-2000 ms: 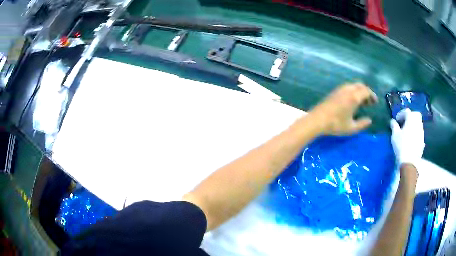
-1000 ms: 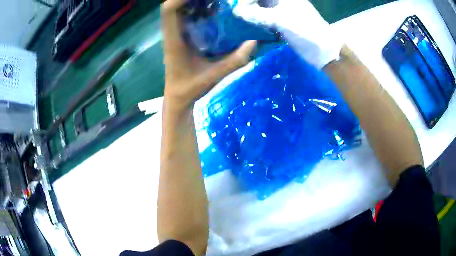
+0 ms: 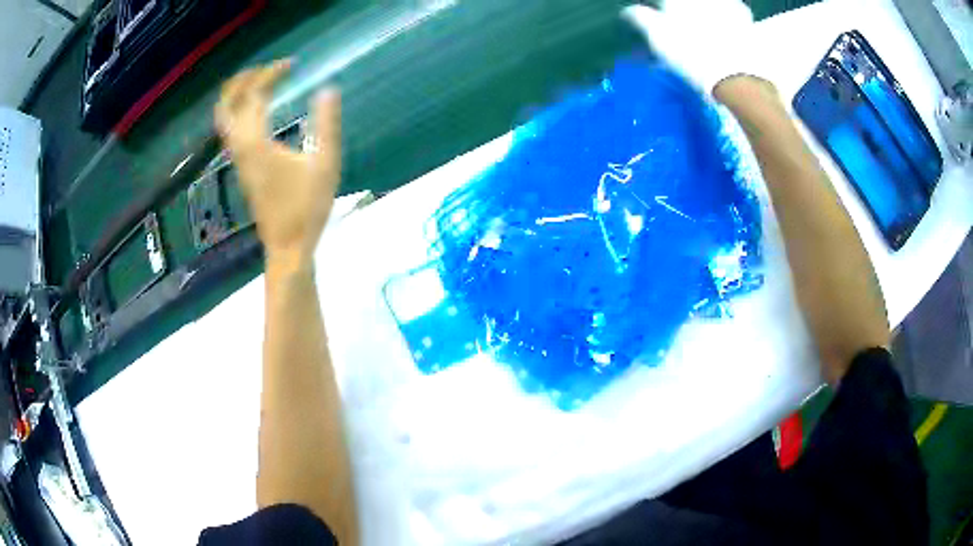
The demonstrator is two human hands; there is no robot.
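A wide heap of crumpled blue film (image 3: 597, 235) lies on the white bench, with one flatter piece of film (image 3: 432, 320) at its left edge. My bare left hand (image 3: 283, 149) is raised over the conveyor side with fingers apart and nothing visible in it. My white-gloved right hand (image 3: 699, 27) is at the top edge of the picture, above the heap, blurred and partly cut off. I cannot tell whether its fingers hold anything. Two dark phone units with blue faces (image 3: 875, 144) lie overlapping at the right of the bench.
The green conveyor (image 3: 427, 96) runs behind the white bench (image 3: 171, 427). Dark open fixtures (image 3: 128, 261) stand in a row on it at left, partly behind my left hand. A black tray with a red edge (image 3: 160, 53) is at the far left. Grey machine parts are at right.
The phone unit that both hands held is no longer visible. My left hand has let go and moved left. My right hand has moved right and up. A flat film piece now shows clearly left of the heap.
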